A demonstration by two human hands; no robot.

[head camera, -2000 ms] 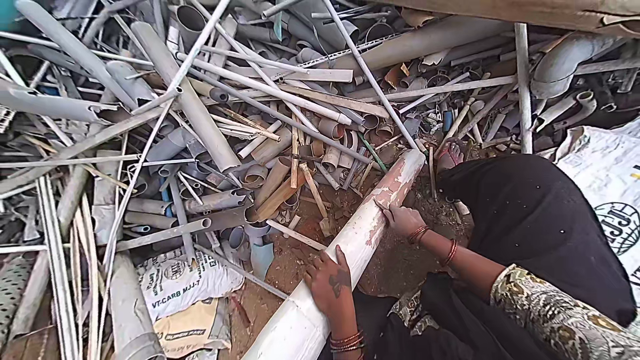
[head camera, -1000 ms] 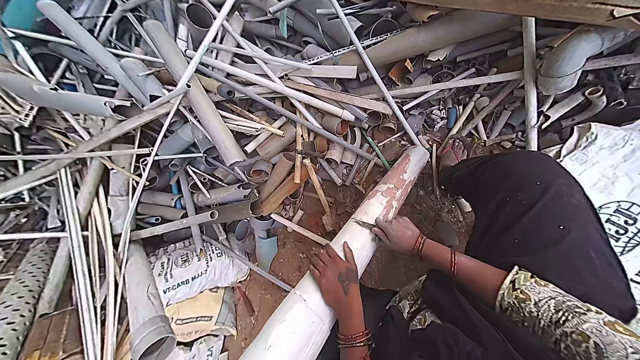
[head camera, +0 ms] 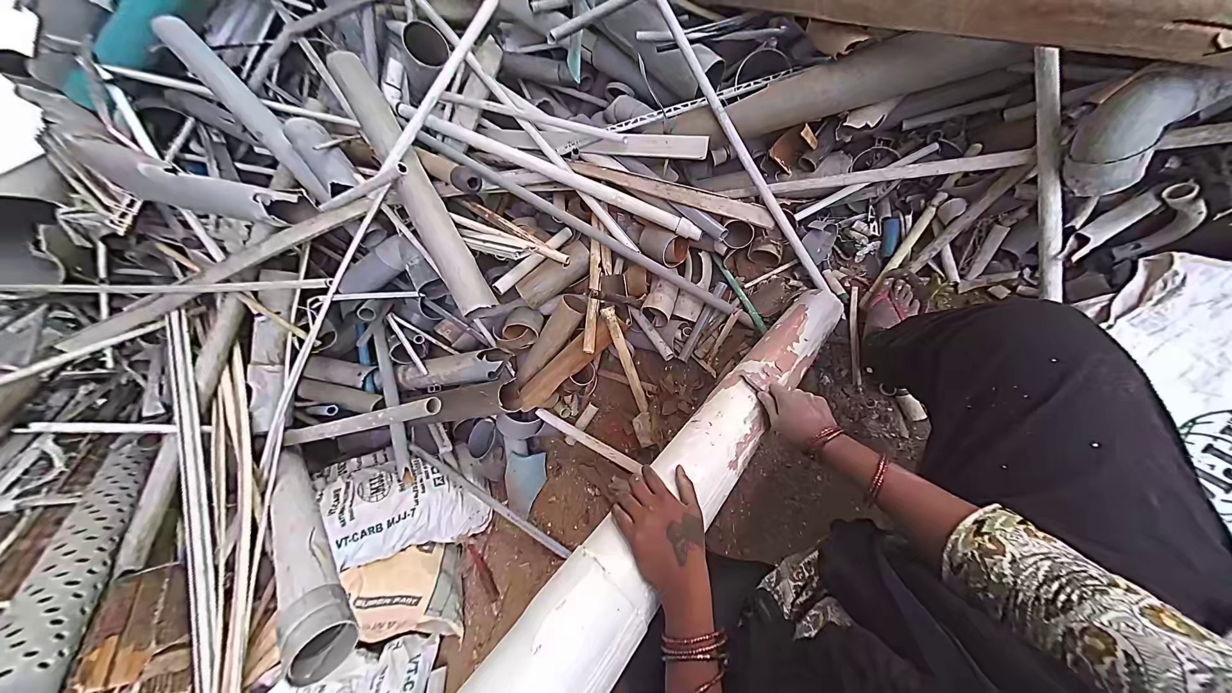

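Observation:
A long white plastic pipe [head camera: 577, 602] slants from the bottom edge up to the right, its far part patched with reddish brown where the white coat is off. My left hand [head camera: 659, 529] rests flat on its near half, fingers spread. Farther up, my right hand [head camera: 794, 414] is closed at the edge of the bare patch, with the tip of a small thin scraping tool or blade [head camera: 756, 377] showing at its fingers. Most of that tool is hidden by the hand. The pipe's far end lies beside the foot of a thin grey rod [head camera: 741, 154].
A heap of grey pipe offcuts [head camera: 414, 183] and thin strips spreads across the left and back. Printed sacks [head camera: 399, 510] lie at lower left, another white sack [head camera: 1179, 337] at right. A grey elbow pipe [head camera: 1121, 135] sits upper right. My bare foot [head camera: 890, 303] is beyond the knee.
My right hand has moved up along the pipe, toward its far end, since a second ago. My left hand stays flat on the pipe.

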